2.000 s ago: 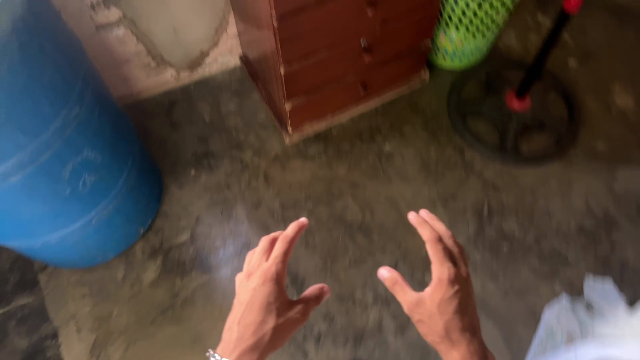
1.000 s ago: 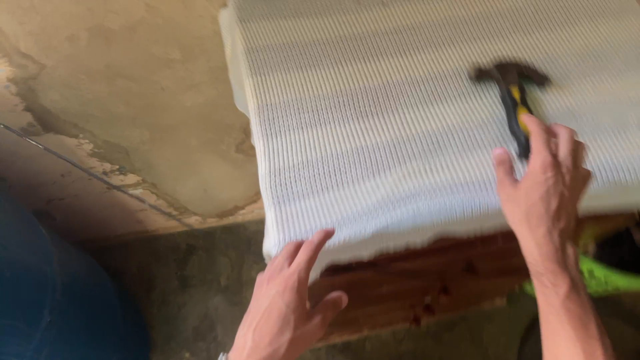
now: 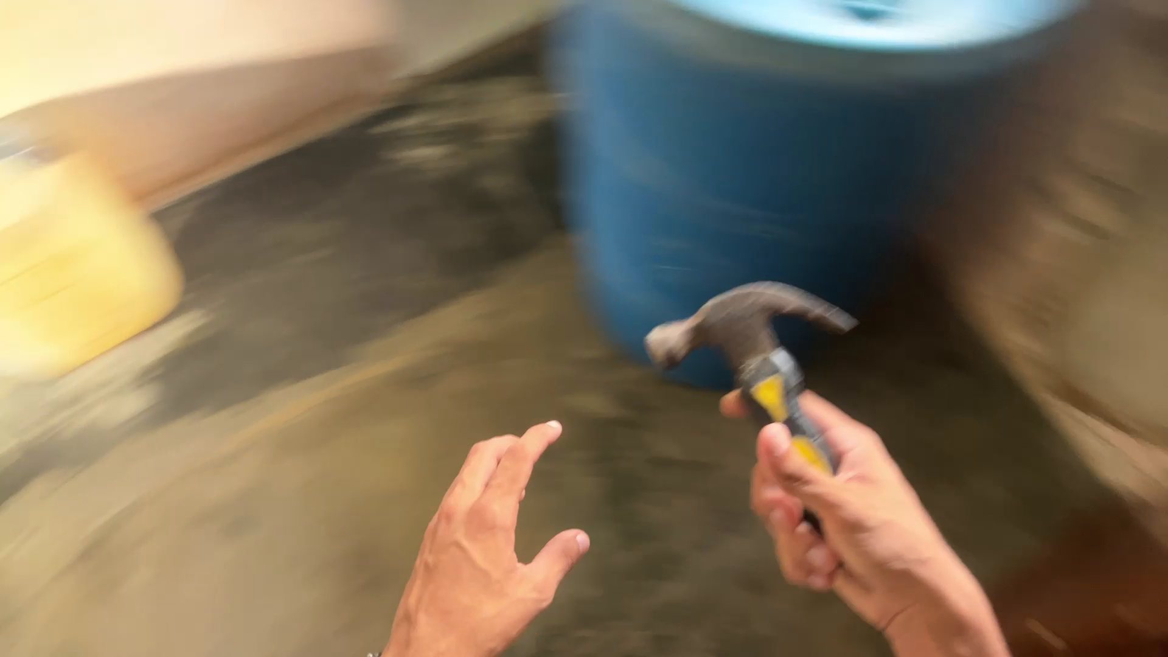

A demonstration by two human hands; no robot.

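Observation:
In the head view my right hand [image 3: 853,511] grips a claw hammer [image 3: 748,321] by its black and yellow handle. The head points up and away from me, claw to the right and striking face to the left. Behind the hammer stands a large blue plastic barrel [image 3: 748,182]. My left hand [image 3: 488,538] hovers over the floor to the left of the hammer, fingers and thumb apart, holding nothing. The lower end of the hammer's handle is hidden by my right hand.
A blurred yellow container [image 3: 78,265] stands at the left edge. The concrete floor [image 3: 328,511] runs beneath both hands. A wall [image 3: 1095,301] rises at the right, and a reddish-brown surface [image 3: 1095,584] shows at the lower right.
One second ago the hammer lay on a striped white cloth with my right hand reaching to it; now that hand has hold of it. The view has swung to the barrel.

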